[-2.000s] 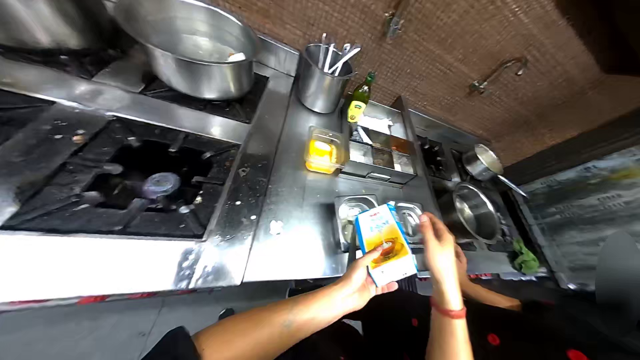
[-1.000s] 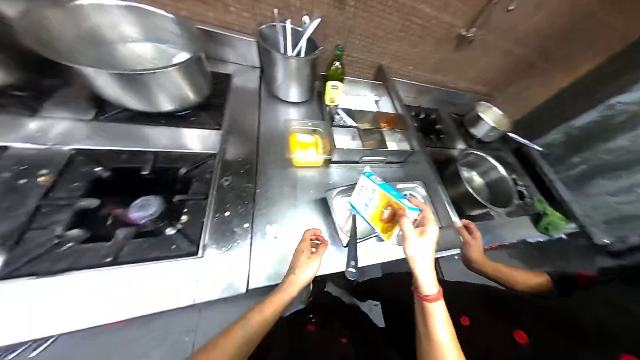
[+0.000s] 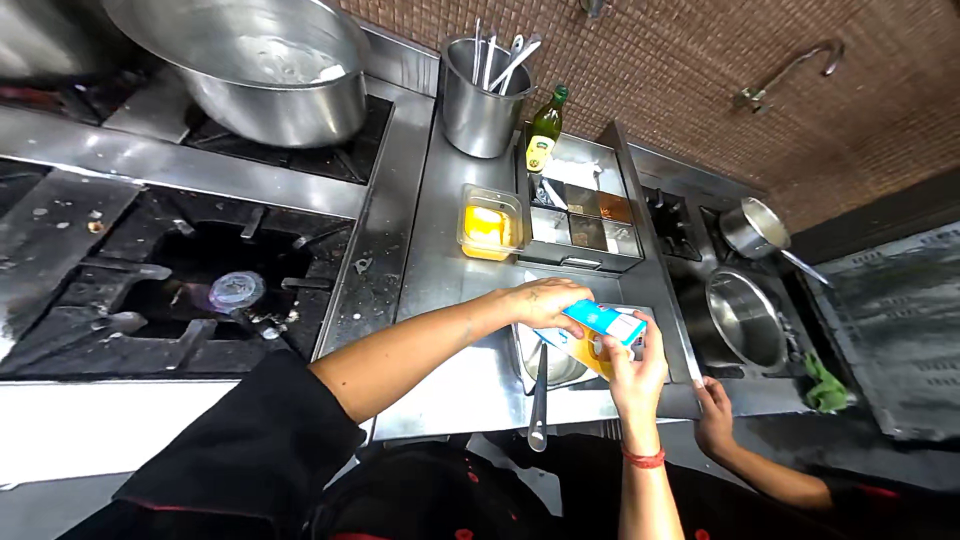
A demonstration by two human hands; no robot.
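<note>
A blue, white and yellow carton [image 3: 600, 330] is gripped between both my hands. My left hand [image 3: 551, 304] holds its upper left end, the palm turned down. My right hand [image 3: 636, 367], with a red cord on the wrist, grips the carton's right side from below. Beneath it on the steel counter sits a metal tray [image 3: 521, 352] with round steel containers, partly hidden by the carton and my hands. The dark handle of a utensil [image 3: 538, 409] sticks out of the tray over the counter's front edge.
Behind stand a plastic tub of yellow liquid [image 3: 491, 223], a steel spice box [image 3: 581, 260], a green bottle [image 3: 546, 131] and a steel utensil pot [image 3: 480, 120]. Left is a gas burner [image 3: 236, 291] beside a large pot [image 3: 285, 109]. A co-worker's hand [image 3: 712, 412] touches the counter edge near a pot [image 3: 742, 319].
My left hand let go of the carton between the two earlier frames and now holds it again. The carton has been turned and tilted. The co-worker's hand has come out from behind my right arm.
</note>
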